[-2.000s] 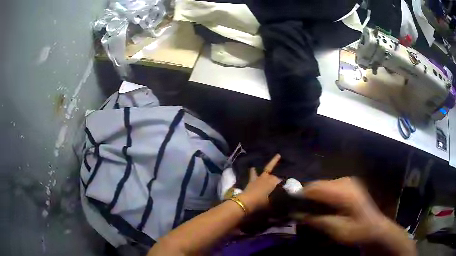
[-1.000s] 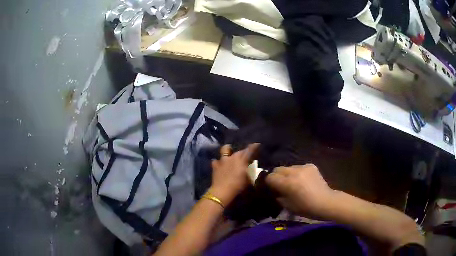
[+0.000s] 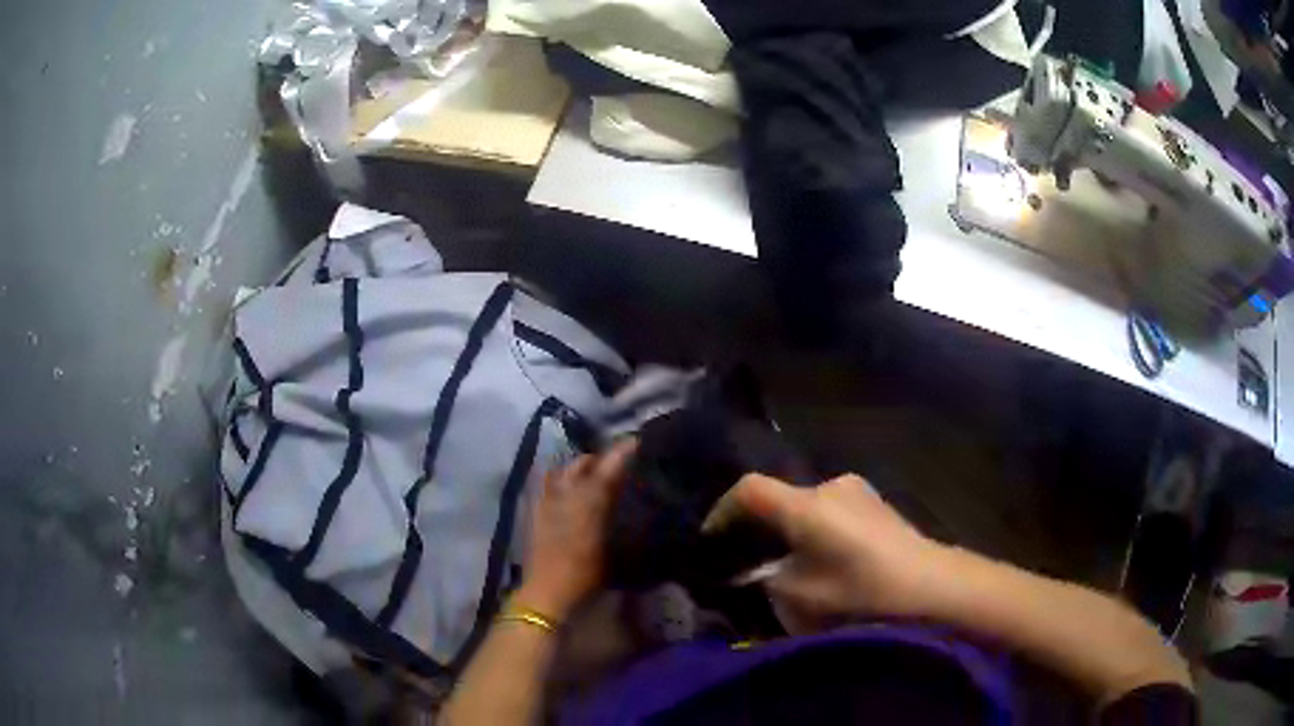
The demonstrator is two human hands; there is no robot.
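Note:
A black garment piece (image 3: pixel 681 489) lies bunched over my lap, between my hands. My left hand (image 3: pixel 575 518), with a gold bangle at the wrist, holds its left side; the fingertips are partly hidden by the cloth. My right hand (image 3: pixel 837 546) is closed on its right side, with a small white bit showing under the fingers. Both hands are a little blurred. Grey-and-black striped pieces (image 3: pixel 390 426) are piled to the left, beside my left hand.
The white machine table (image 3: pixel 653 213) crosses the top, bearing black cloth (image 3: pixel 816 156), cream panels (image 3: pixel 660 128), a sewing machine (image 3: pixel 1135 163) and blue-handled scissors (image 3: pixel 1151 345). Shiny white strips (image 3: pixel 334 71) lie at its left corner. A grey-blue wall (image 3: pixel 100 355) stands left.
My left hand has moved left and down with the black cloth, and my right hand has shifted slightly down. The white part between my hands is now mostly hidden. The view has shifted slightly.

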